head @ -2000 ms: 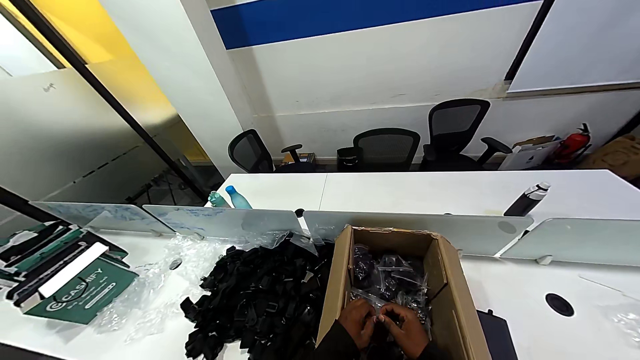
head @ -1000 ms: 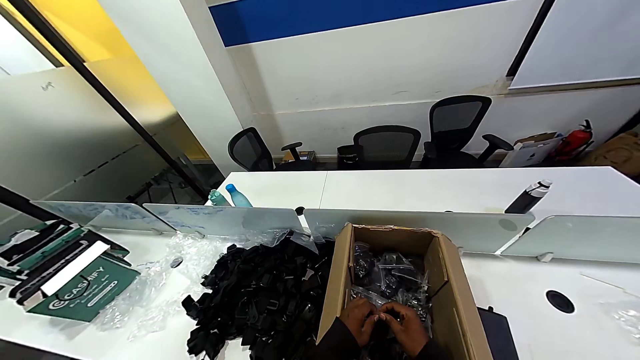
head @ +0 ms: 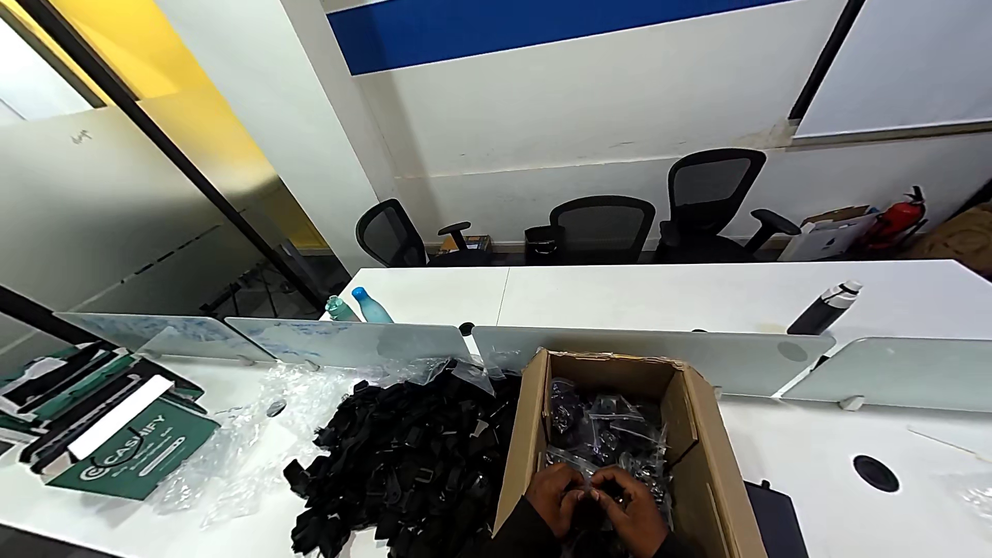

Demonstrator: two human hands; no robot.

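Observation:
Both hands are over the near part of an open cardboard box (head: 713,457), fingertips close together. My left hand (head: 554,496) and my right hand (head: 632,508) pinch the edge of a clear plastic bag (head: 573,463) between them. Inside the box lie several clear bags with small dark items (head: 612,426), too small to name. Against the box's left side spreads a heap of black straps with plastic buckles (head: 418,465). What lies beneath my fingers is dark and partly hidden.
Crumpled clear plastic wrap (head: 240,449) lies left of the straps, beside a stack of green and black bags (head: 132,457). Low frosted dividers (head: 651,356) run behind the box. Right of it are a dark flat object (head: 777,519) and a desk cable grommet (head: 876,473).

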